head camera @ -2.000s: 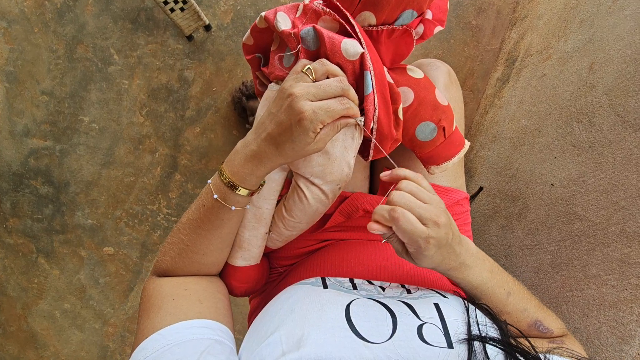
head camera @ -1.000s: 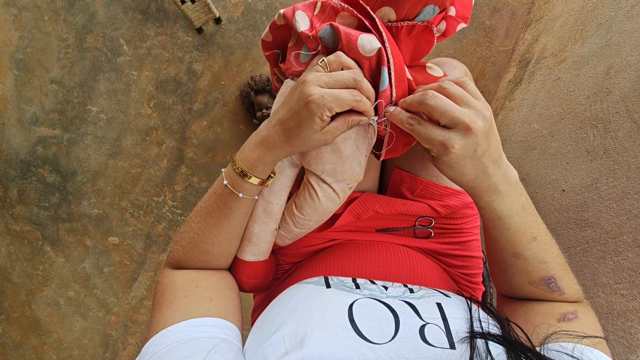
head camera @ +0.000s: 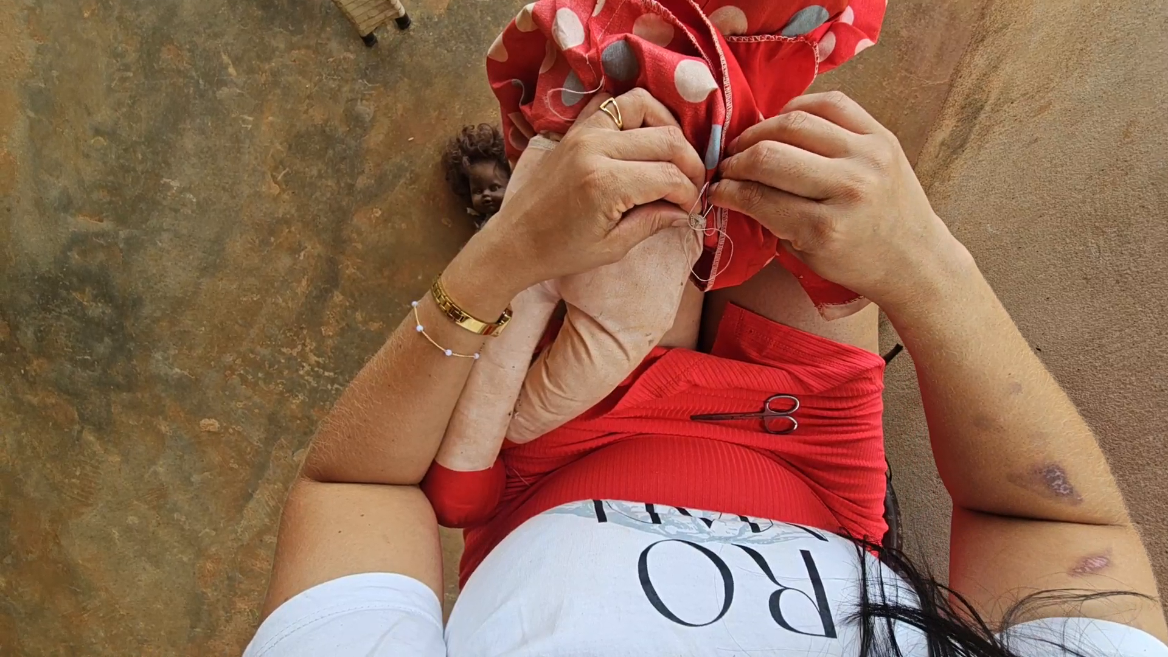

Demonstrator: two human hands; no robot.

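A cloth doll with pale fabric limbs (head camera: 607, 342) and a red foot (head camera: 464, 493) lies across my lap, under red polka-dot fabric (head camera: 630, 55). My left hand (head camera: 611, 182) pinches the pale cloth and the fabric's edge beside a small button-like disc (head camera: 697, 222) with loops of loose thread (head camera: 725, 260) around it. Close by on the right, my right hand (head camera: 812, 182) grips the red fabric near its stitched seam, fingertips almost against the left ones. Whether a needle is between those fingers cannot be seen. Small scissors (head camera: 753, 415) rest on my red ribbed shorts.
A small doll's head with curly dark hair (head camera: 479, 173) shows on the floor, left of the fabric. Part of a small woven object with dark feet (head camera: 372, 16) appears at the top edge. The floor is mottled brown, with a rougher surface (head camera: 1077, 228) at right.
My right hand has moved up from near my lap, where it held the thread drawn out, to the fabric beside my left hand. The scissors, first at that hand, now lie on the shorts.
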